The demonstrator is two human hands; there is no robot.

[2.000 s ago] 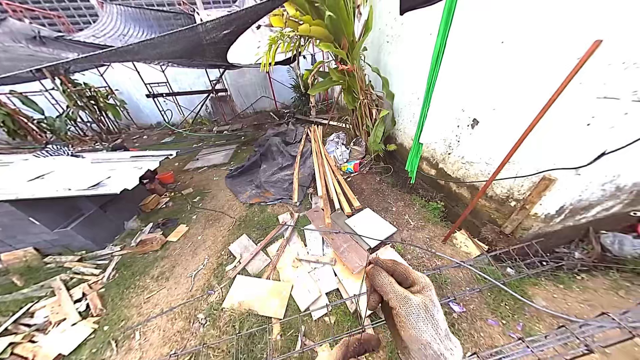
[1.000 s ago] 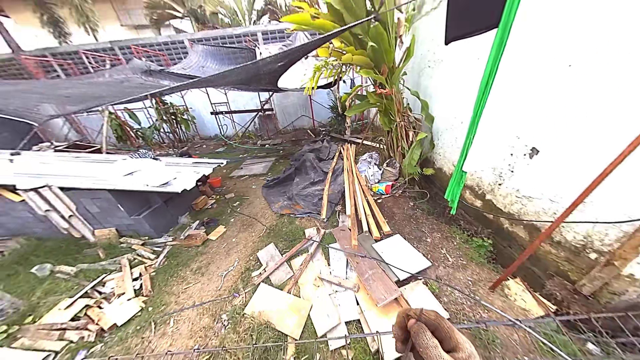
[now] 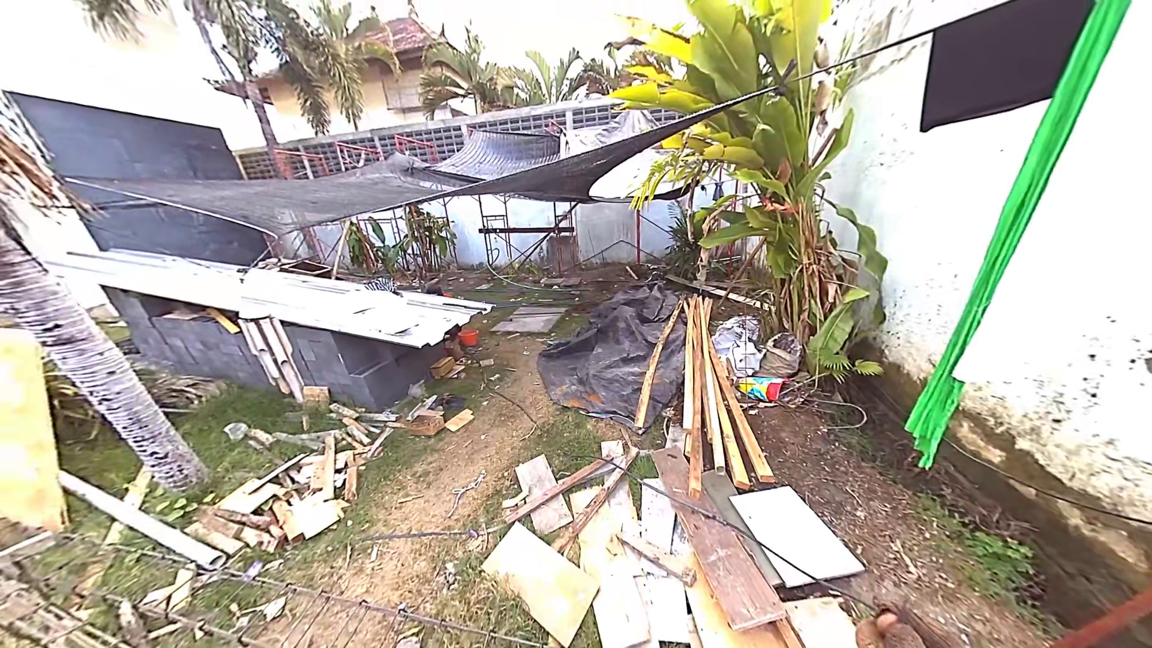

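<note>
Only the fingertips of my right hand [image 3: 889,630] show, in a brown-stained glove at the bottom edge, right of centre. They are beside a thin dark wire or rod [image 3: 765,549] that runs up and left over the boards; whether they grip it I cannot tell. My left hand is out of view. A tied steel rebar frame [image 3: 342,598] crosses the lower left. Below and ahead lie a reddish-brown plank [image 3: 720,549], a white panel [image 3: 796,533] and a pale plywood piece [image 3: 542,580].
Long timber battens [image 3: 697,387] lie by a black tarpaulin [image 3: 616,351]. Scrap wood [image 3: 297,504] is heaped near a leaning palm trunk [image 3: 99,378]. Corrugated sheets [image 3: 297,301] cover a grey block structure [image 3: 315,351]. Green netting [image 3: 1008,243] hangs along the white wall [image 3: 1062,360].
The view has tilted up and left. My right hand, seen gloved and larger in frame two seconds ago, is now mostly below the bottom edge.
</note>
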